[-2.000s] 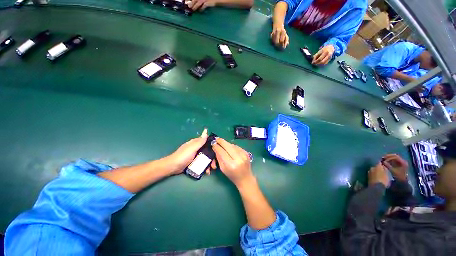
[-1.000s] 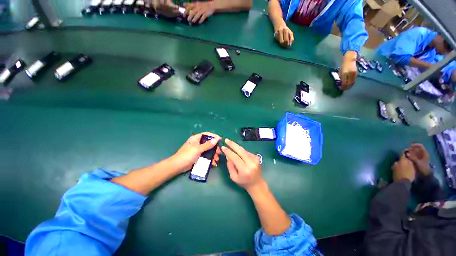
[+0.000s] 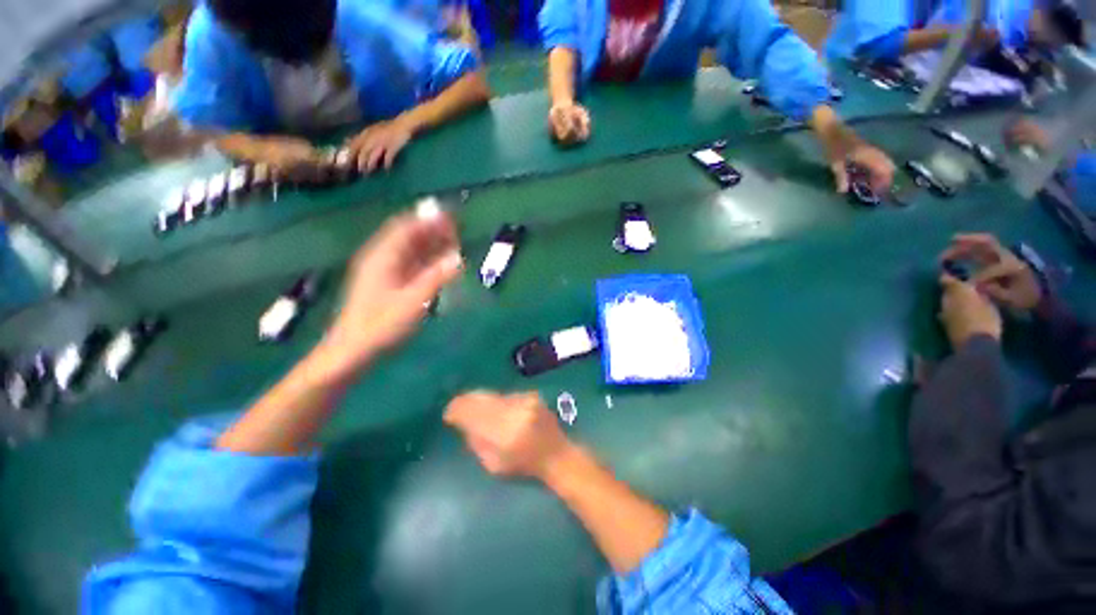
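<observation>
My left hand [image 3: 403,282] is blurred and raised over the belt, left of centre. A pale spot shows at its fingertips, and whether it holds a handset I cannot tell. My right hand [image 3: 511,435] is over the bench with its fingers curled in, and nothing shows in it. The blue bin [image 3: 701,369] of small white parts [image 3: 645,340] stands to its upper right. A black and white handset [image 3: 555,350] lies flat against the bin's left side. A pale oval ring part [image 3: 567,406] lies just right of my right hand.
Handsets lie along the green belt, one [image 3: 502,252] right of my left hand and another [image 3: 635,228] above the bin. More lie at the left [image 3: 120,350]. Workers in blue sit opposite; one reaches a hand [image 3: 859,166] onto the belt. A neighbour's hands [image 3: 980,288] are at the right.
My left hand has moved up and away over the belt; the handset held before is no longer visible in it. My right hand has moved slightly down-left and curled. The view has shifted, showing more opposite.
</observation>
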